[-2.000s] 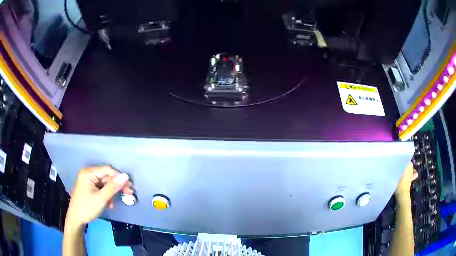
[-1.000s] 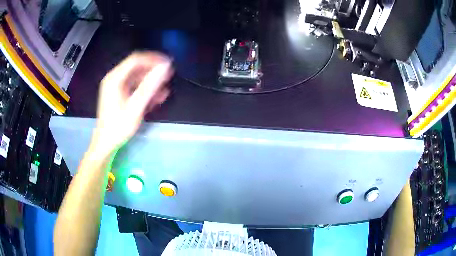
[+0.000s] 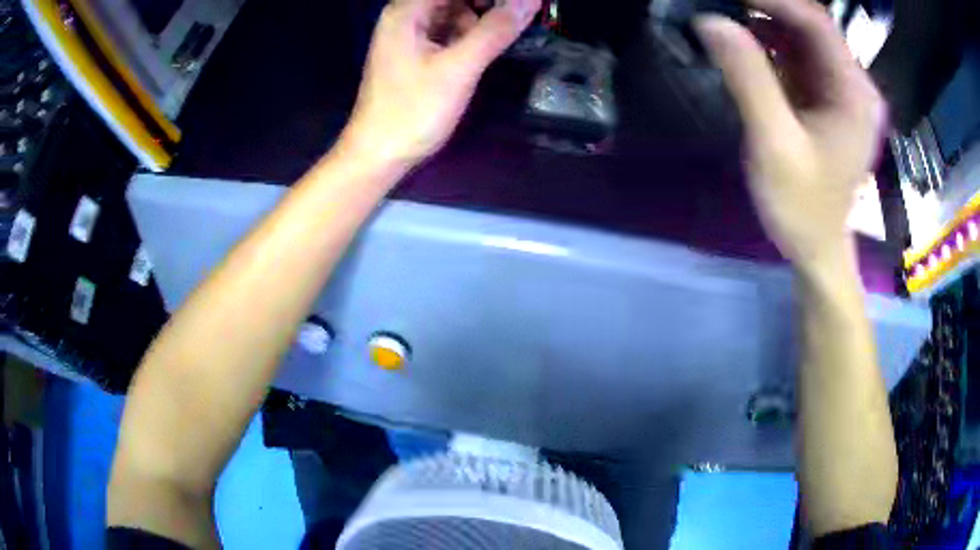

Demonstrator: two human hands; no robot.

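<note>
The fixture (image 3: 573,95), a clear and metallic block, stands on the black machine table (image 3: 489,172); its top looks bare. My left hand (image 3: 424,86) is at the top edge, left of the fixture, fingers pinched on a small dark workpiece (image 3: 548,15) with a red detail, mostly cut off by the edge. My right hand (image 3: 811,134) is blurred above the table, right of the fixture. A dark part (image 3: 693,15) shows blurred between its thumb and fingers.
The grey panel (image 3: 537,312) crosses in front, with a white button (image 3: 315,335), an orange button (image 3: 388,350) and a green button (image 3: 770,406). Yellow bars (image 3: 102,91) flank the opening. Labelled black trays (image 3: 65,290) are at left. A white fan (image 3: 484,500) is below.
My left hand has moved right and up to beside the fixture. My right hand has come from beside the panel to over the table. The workpiece is off the fixture. The view has shifted.
</note>
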